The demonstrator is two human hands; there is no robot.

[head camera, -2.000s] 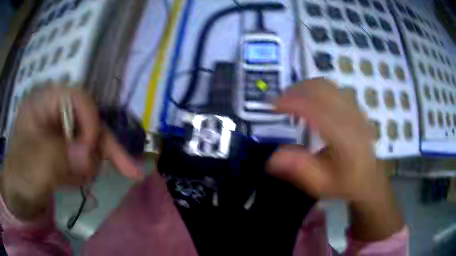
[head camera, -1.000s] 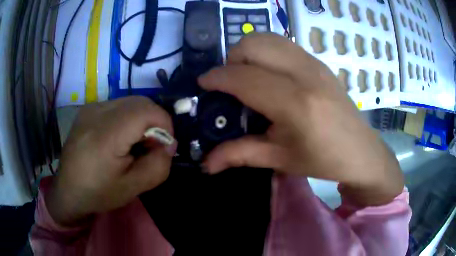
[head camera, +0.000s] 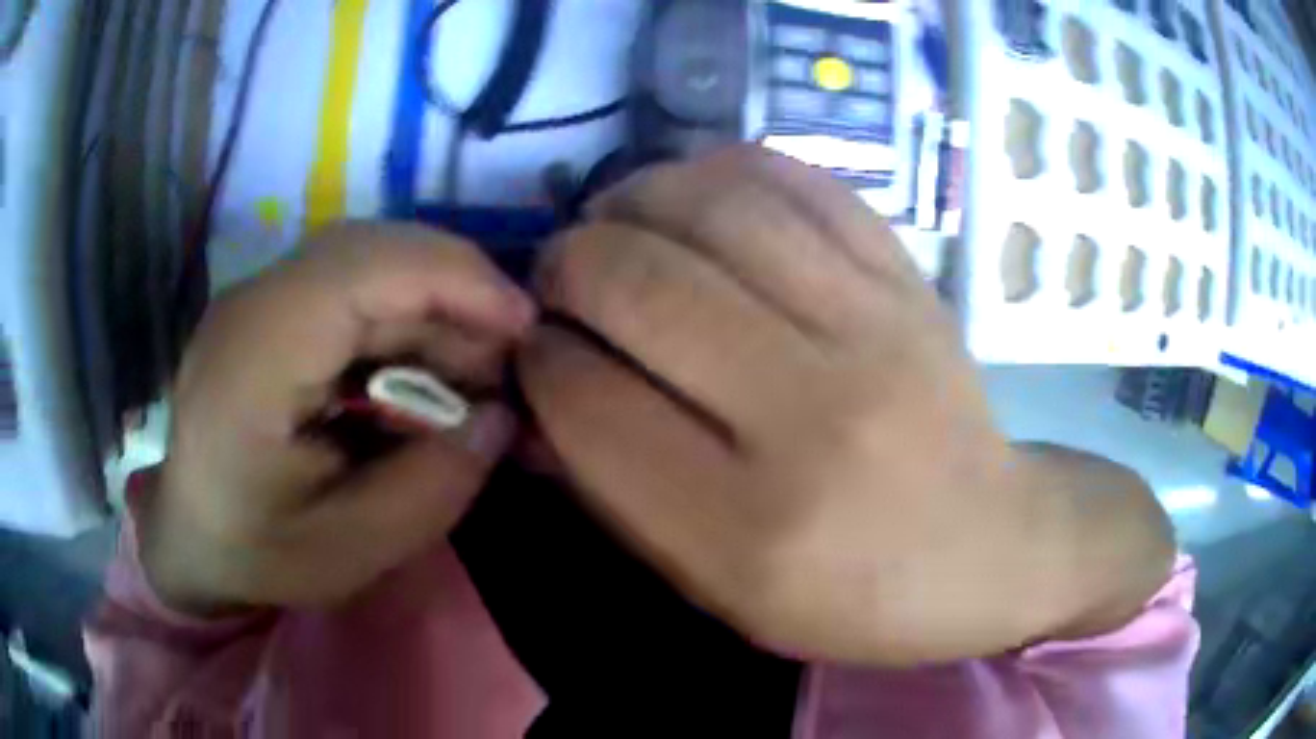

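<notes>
My left hand (head camera: 347,419) is closed around the whitish test lead connector (head camera: 417,397), which has red wires and shows between thumb and fingers. My right hand (head camera: 779,419) meets it at the fingertips, in front of the black fixture area. A thin dark wire (head camera: 642,368) runs across the right fingers. What the right fingertips pinch is hidden, and the fixture and fan are covered by the hands. The digital meter (head camera: 833,87), with a yellow round button, lies beyond the right hand. A flat black handle (head camera: 700,65) lies left of it.
A white foam tray (head camera: 1046,339) with rows of tan cut-outs lies at the right, another tray (head camera: 1270,188) beyond it. Layered brown edges (head camera: 137,173) stand at the left. Yellow tape (head camera: 335,116) and blue tape (head camera: 414,130) cross the white surface. A black coiled cord (head camera: 512,72) lies beyond the hands.
My right hand has left the round black fan at the fixture and moved left to meet my left hand, its fingers closing together. The connector stays in my left hand. The view has shifted.
</notes>
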